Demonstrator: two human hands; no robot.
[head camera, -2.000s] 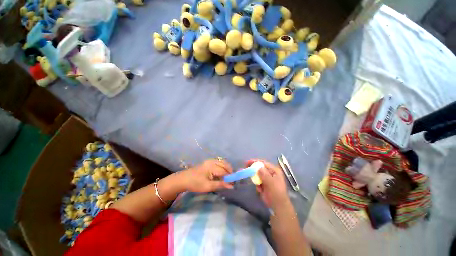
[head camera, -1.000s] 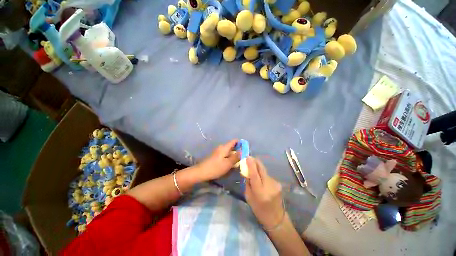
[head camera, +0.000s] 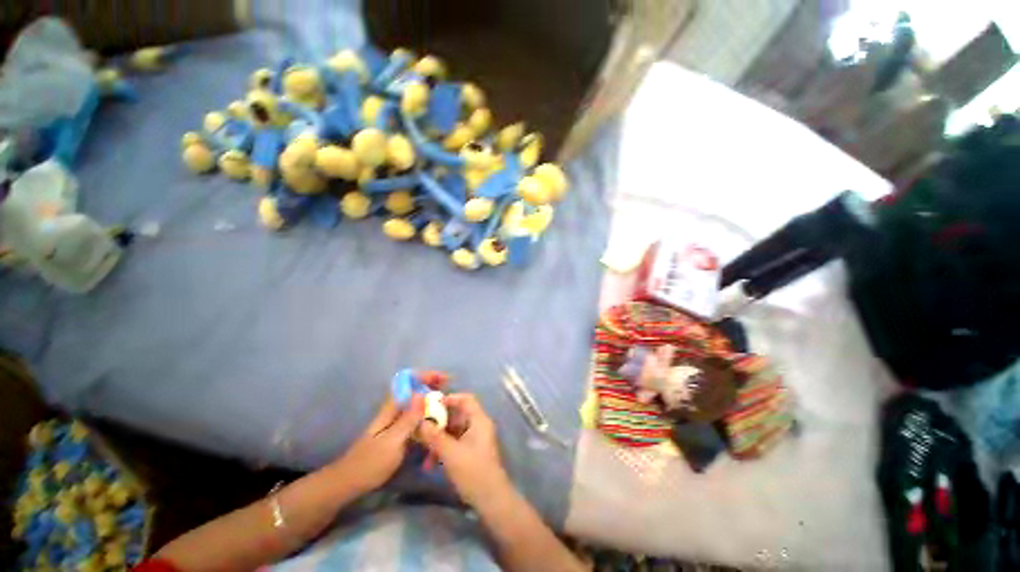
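Observation:
My left hand and my right hand are close together at the table's front edge, both on one small plush toy. Its pale, overexposed round end lies between the fingers of both hands, and a blue part shows above my left fingers. The picture is blurred; no needle can be made out. Open silver thread snips lie on the cloth right of my right hand. A pile of blue-and-yellow plush toys lies at the back of the table.
A carton of plush toys stands lower left. White spray bottles are at left. At right are a doll on striped fabric, a red-and-white box and a black cylinder. Dark items lie at the far right.
The view has swung to the right, so the table's things appear further left. My hands have come closer together around the toy, and its blue part now sits above my left fingers.

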